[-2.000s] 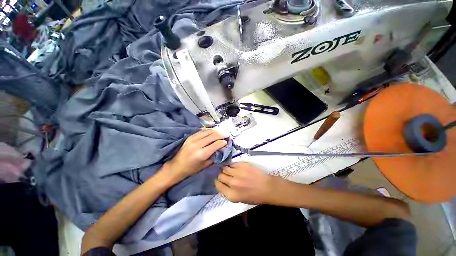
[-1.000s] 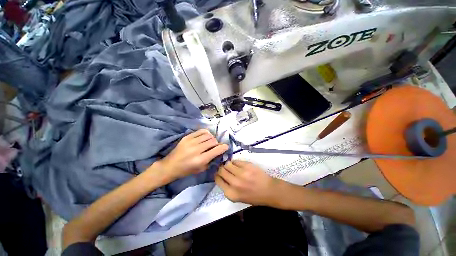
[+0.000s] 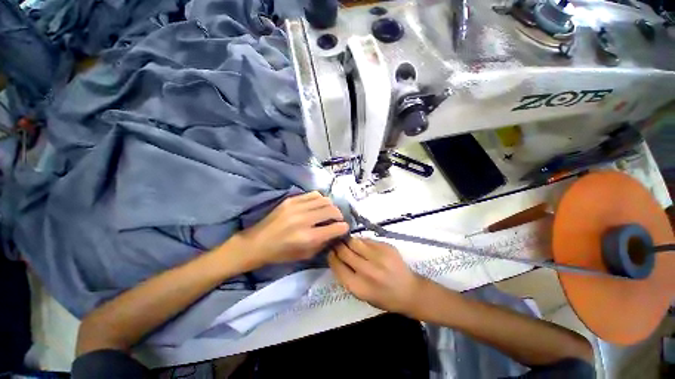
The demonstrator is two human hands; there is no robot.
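The blue-grey garment [image 3: 163, 185] lies in a large heap left of and under the machine head. My left hand [image 3: 300, 228] grips its edge just in front of the presser foot area. My right hand [image 3: 374, 272] pinches cloth close beside it, the fingertips of both hands nearly touching. The narrow grey binding tape [image 3: 474, 252] runs from the tape roll [image 3: 628, 251] on the orange reel [image 3: 592, 296] to a spot just behind my fingertips. The fingers hide the cloth edge; the needle cannot be made out clearly.
The off-white sewing machine [image 3: 488, 89] stands behind my hands. Under its arm lie a black phone [image 3: 466, 166] and a yellow item [image 3: 509, 135]. Black snips [image 3: 411, 164] lie beside the foot. An awl [image 3: 522, 217] lies near the reel. Scale marks [image 3: 474, 260] run along the table edge.
The view has shifted, so the machine appears further right. Both hands stay at the cloth edge, the right hand now angled more upward. The tape slopes more steeply down to the reel.
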